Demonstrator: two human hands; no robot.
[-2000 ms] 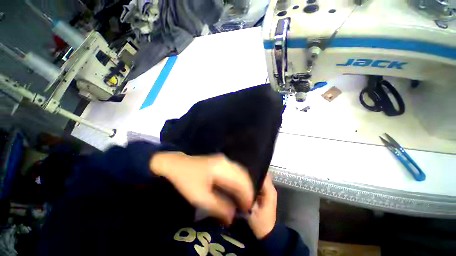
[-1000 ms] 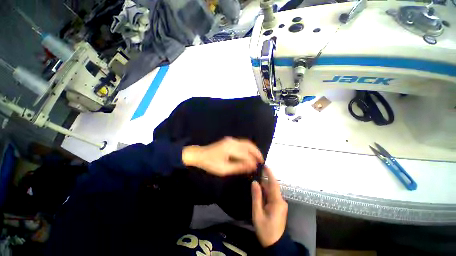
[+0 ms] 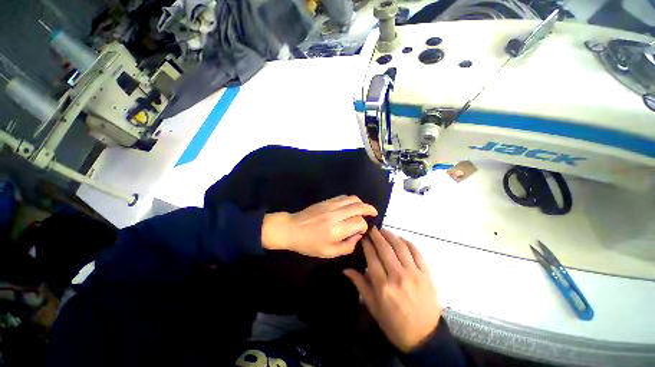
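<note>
The black fabric piece (image 3: 309, 172) lies on the white table, its far right corner at the presser foot (image 3: 393, 172) of the white sewing machine (image 3: 488, 93). My left hand (image 3: 322, 226) lies on the fabric, fingertips pinching near its right edge. My right hand (image 3: 396, 283) is just below and right, its fingertips on the same edge, touching or nearly touching my left fingertips. The pinched edge is partly hidden by the fingers. The needle itself is too small to tell.
Blue snips (image 3: 564, 279) lie on the table at right. Black-handled scissors (image 3: 537, 190) lie under the machine arm beside a small brown piece (image 3: 462, 170). A neighbouring machine (image 3: 118, 100) stands at left. Grey cloth (image 3: 248, 43) is heaped beyond the table.
Both hands have moved up along the fabric's right edge towards the presser foot. My right hand has turned from palm up to back up and lies flatter. The camera view has shifted.
</note>
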